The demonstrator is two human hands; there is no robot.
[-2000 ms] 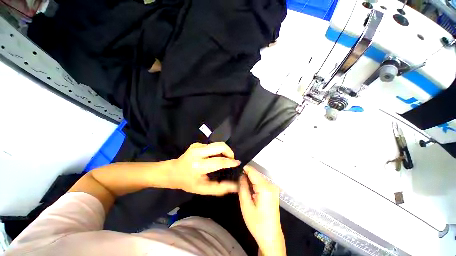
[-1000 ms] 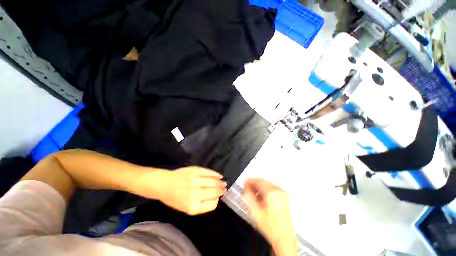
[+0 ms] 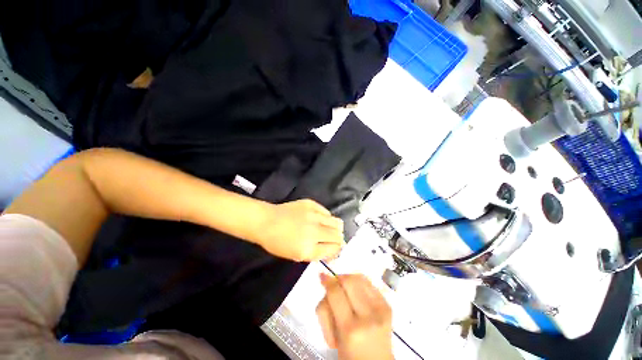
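Note:
A large black garment fills the left and centre. A smaller black panel lies at the needle area, its end reaching past the presser foot. The garment bears a small white label and a tan patch. My left hand is closed on the black fabric edge just left of the presser foot. My right hand is over the machine bed, nearer me, with fingers bent. Whether it holds anything is unclear. A thin dark line runs between the hands; I cannot tell if it is thread.
The white sewing machine head with a blue stripe stands at the right. Black cloth hangs over it. Blue crates are behind the table. Dark snips lie partly hidden by the head. A ruler strip edges the table.
The view has shifted and turned towards the machine. My left hand has moved up the fabric edge, closer to the presser foot. The panel's end now shows behind the foot.

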